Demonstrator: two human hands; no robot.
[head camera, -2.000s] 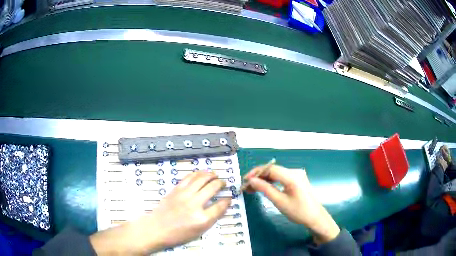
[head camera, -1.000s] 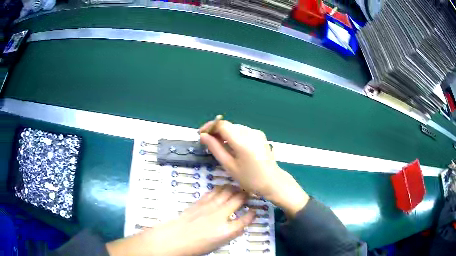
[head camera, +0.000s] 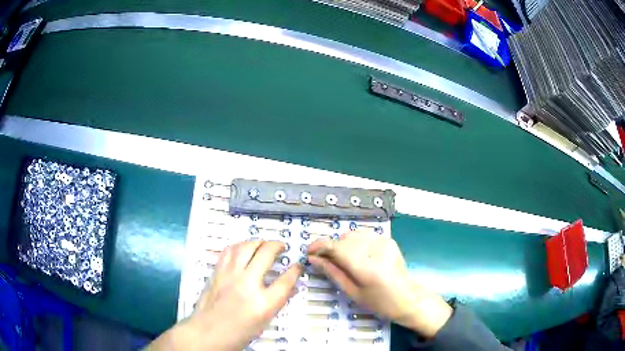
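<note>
A white component sheet (head camera: 194, 274) with rows of small round-ended pieces lies on the green bench. A dark grey strip fixture (head camera: 319, 208) with a row of silvery round positions lies across its top edge. My left hand (head camera: 240, 288) rests over the sheet's middle, palm down, fingers apart. My right hand (head camera: 373, 274) is just right of it, thumb and fingertips together over the small components (head camera: 305, 235). What its fingertips hold, if anything, is hidden.
A black parts tray (head camera: 65, 223) of silver rings lies at left. A red parts bin (head camera: 567, 255) stands at right. Another strip fixture (head camera: 416, 101) is on the belt. Layered stacks (head camera: 579, 68) and a blue bin (head camera: 485, 41) stand beyond. A person's dark sleeve (head camera: 615, 295) shows at far right.
My right hand has moved from above the strip fixture down to the sheet's middle, uncovering the fixture. My left hand has shifted left. The belt's strip fixture appears farther right.
</note>
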